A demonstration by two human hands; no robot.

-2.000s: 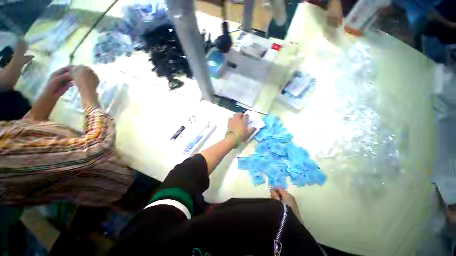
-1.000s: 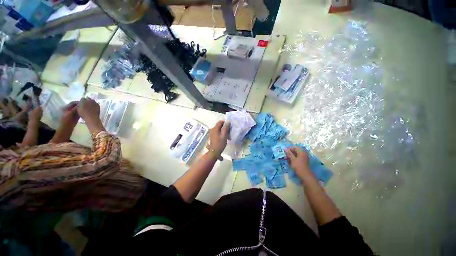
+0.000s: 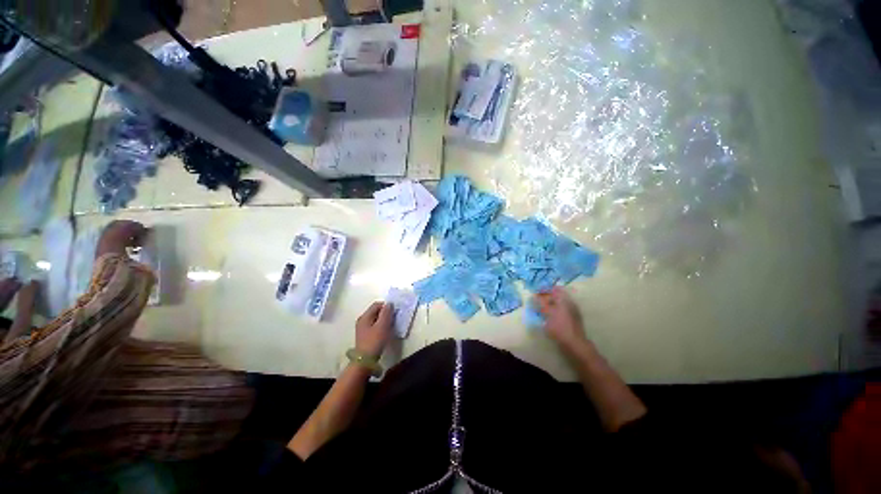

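My left hand [image 3: 375,327] holds a folded white leaflet [image 3: 404,311] low, near the table's front edge. My right hand [image 3: 560,315] holds a light-blue card [image 3: 534,313] at the front right of the loose heap of blue cards [image 3: 470,258]. White leaflets [image 3: 407,208] lie fanned out left of the heap's back part. A white blister tray [image 3: 314,274] with dark and grey items lies to the left of my left hand.
Shiny clear bags [image 3: 618,125] spread over the right. Another filled tray [image 3: 481,102] lies behind the heap. A grey post [image 3: 193,101], black cables [image 3: 227,125], a light-blue box [image 3: 298,117] and a sample sheet [image 3: 365,106] are back left. A striped-sleeved worker [image 3: 106,333] is at left.
My left hand has moved from the leaflet stack towards me with a leaflet. My right hand has drawn back to the heap's front edge with a blue card. The view has shifted.
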